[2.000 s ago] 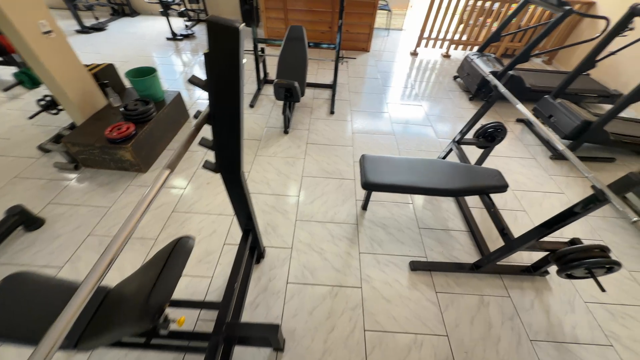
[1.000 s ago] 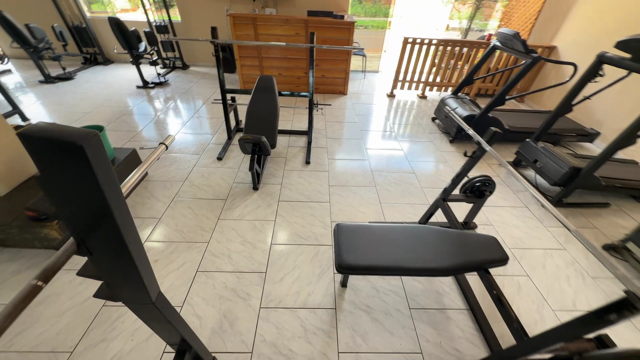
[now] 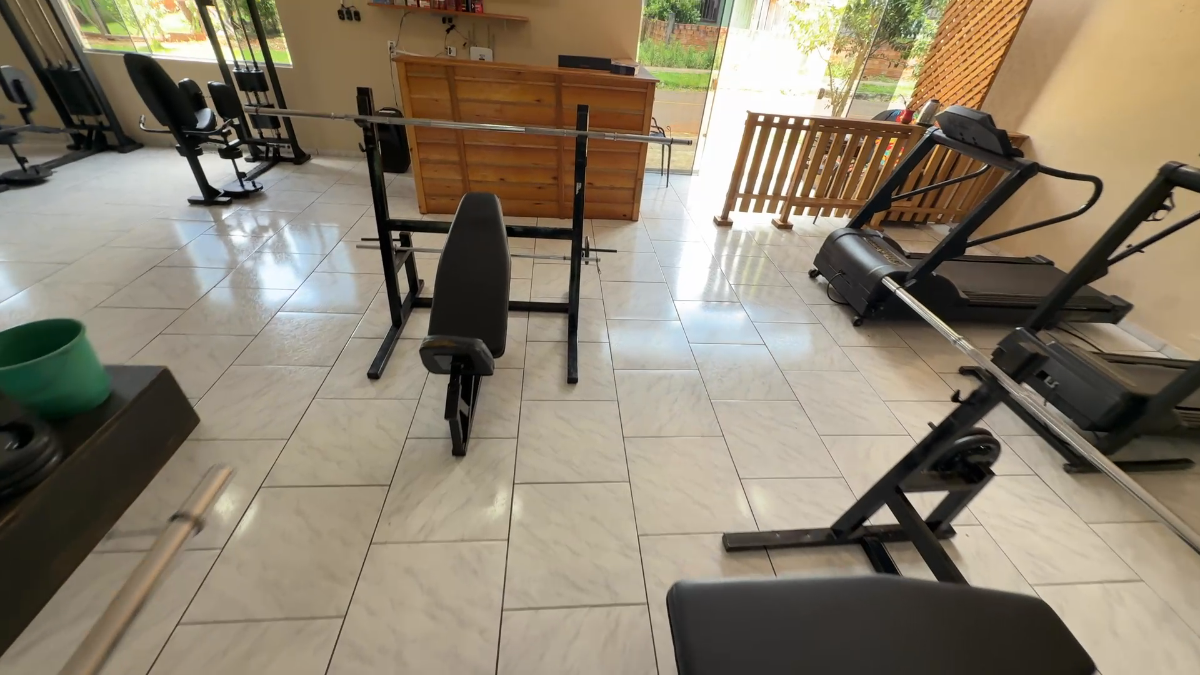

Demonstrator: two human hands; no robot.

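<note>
Neither my left hand nor my right hand shows in the head view. A black padded incline bench stands at centre left, in front of a black upright rack with a steel barbell bar resting across it. At the lower right lies the black pad of a flat bench, and a second steel bar crosses its black frame. A weight plate hangs on that frame. The end of another bar reaches in at the lower left, slightly blurred.
On the left, a dark box holds a green bucket and black plates. Treadmills stand on the right beside a wooden railing. A wooden counter is at the back, with a seated machine to its left.
The view has moved forward and tilted up. The black upright at the left of both earlier frames is out of view, and the rack and incline bench ahead appear closer.
</note>
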